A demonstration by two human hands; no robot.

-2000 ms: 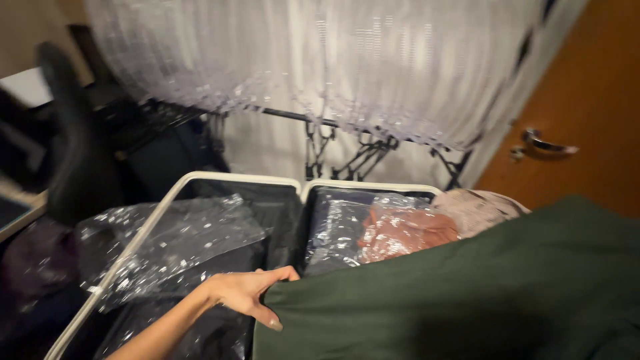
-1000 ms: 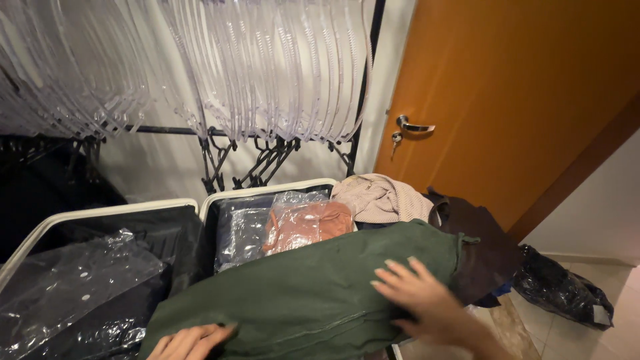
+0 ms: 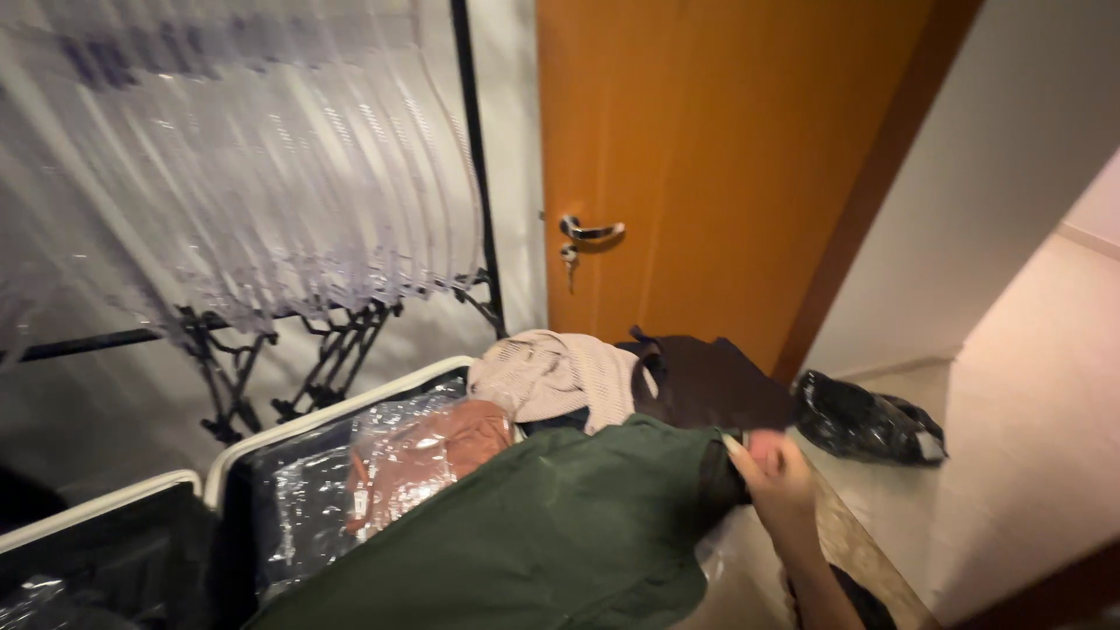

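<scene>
A dark green garment [image 3: 542,525] lies across the lower middle of the head view, over the near part of a white-rimmed bin [image 3: 332,416]. My right hand [image 3: 779,472] pinches the garment's right end between thumb and fingers, where a dark band shows. My left hand is out of view. Behind the garment, the bin holds a salmon-coloured garment in a clear plastic bag [image 3: 429,455] and dark items in clear plastic. A light pink knit garment [image 3: 560,372] and a dark brown garment [image 3: 709,381] lie heaped behind the green garment's right end.
Clear hangers [image 3: 306,157] hang from a black rack [image 3: 477,157] at the back left. A second white-rimmed bin [image 3: 114,507] stands at lower left. An orange-brown wooden door [image 3: 700,157] has a metal handle [image 3: 595,231] and key. A black plastic bag [image 3: 862,420] lies on the floor at right.
My right hand has moved from the green garment's surface to its right end and taken hold there. My left hand has gone out of view. The view has swung to the right.
</scene>
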